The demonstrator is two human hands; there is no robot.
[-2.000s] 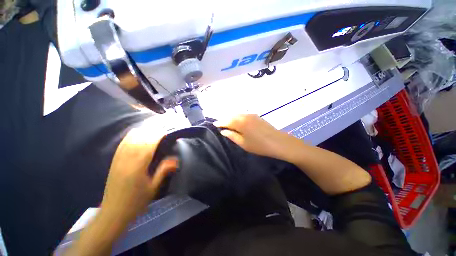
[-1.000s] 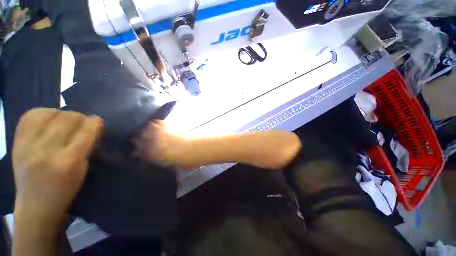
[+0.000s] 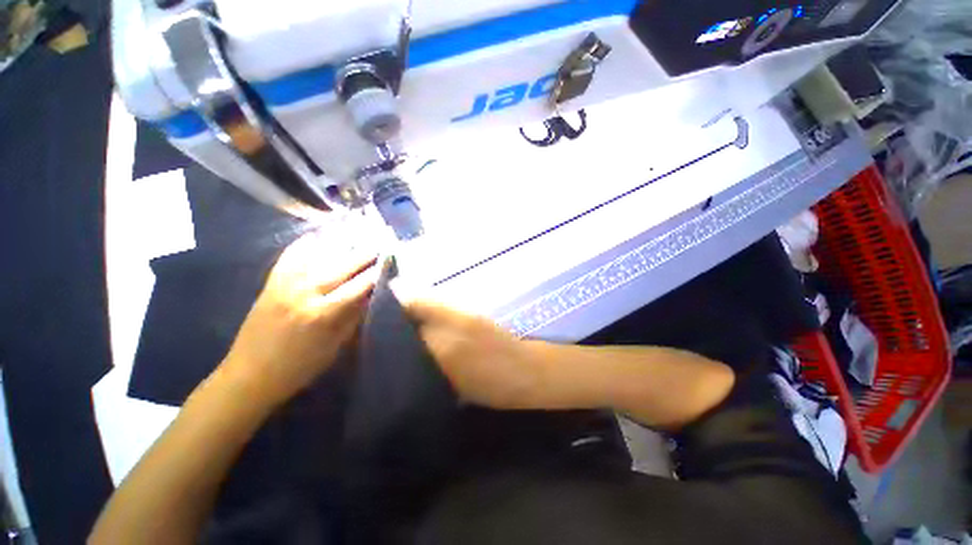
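Note:
A black fabric panel [image 3: 389, 362] hangs from just in front of the needle area down toward my lap. My left hand [image 3: 304, 314] is on its left side, with the fingertips pinching its upper edge near the presser foot, in bright light. My right hand [image 3: 458, 346] holds the same fabric from the right, just below the needle area. The white sewing machine [image 3: 458, 64] with a blue stripe stands above my hands. A blue-grey cylinder [image 3: 399, 209] sits beside the needle. The needle itself is washed out by glare.
Black cut pieces [image 3: 48, 266] lie at the left, with white patches between them. Black looped scissor handles [image 3: 554, 129] lie under the machine arm. A ruler strip [image 3: 661, 252] runs along the near table edge. A red basket [image 3: 887, 319] with white and black pieces stands at right.
My left hand has moved from the far left in to the needle area. My right hand has shifted right. The fabric, spread to the left a second ago, now hangs between both hands.

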